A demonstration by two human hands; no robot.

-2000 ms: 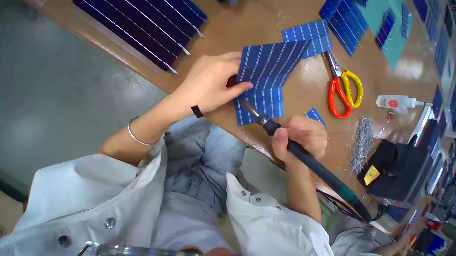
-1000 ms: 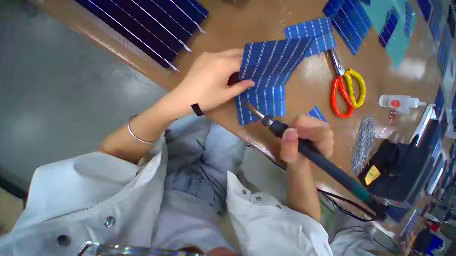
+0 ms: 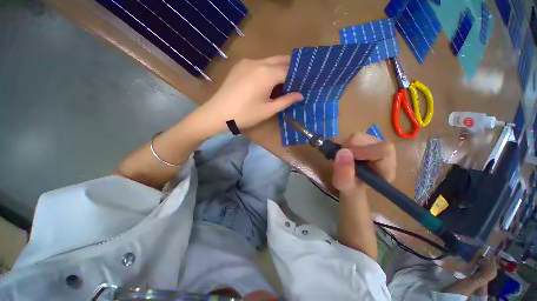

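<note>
My left hand point(image 3: 259, 91) holds a blue solar cell point(image 3: 327, 67) with pale dashed lines by its left edge, the cell tilted up. Its thumb lies near the fold where a smaller blue cell piece point(image 3: 322, 122) shows below, on the table near its front edge. My right hand point(image 3: 368, 161) grips a dark soldering iron point(image 3: 393, 193). The iron's thin metal tip points at the left part of the lower piece, below my left thumb; whether it touches is unclear. My left fingers behind the cell are hidden.
On the tan table point(image 3: 282, 23) are dark tabbed cells point(image 3: 182, 29), another cell piece point(image 3: 383, 40), scissors point(image 3: 405, 106), a white bottle point(image 3: 472, 120), loose ribbon pieces point(image 3: 428, 170), a small blue piece point(image 3: 375, 131) and a black stand point(image 3: 456, 188). Another person's hand point(image 3: 486, 270) shows lower right.
The iron's tip has moved slightly up and left along the lower piece since one second ago, and its rear end is lower right. Another person's hand has appeared at lower right.
</note>
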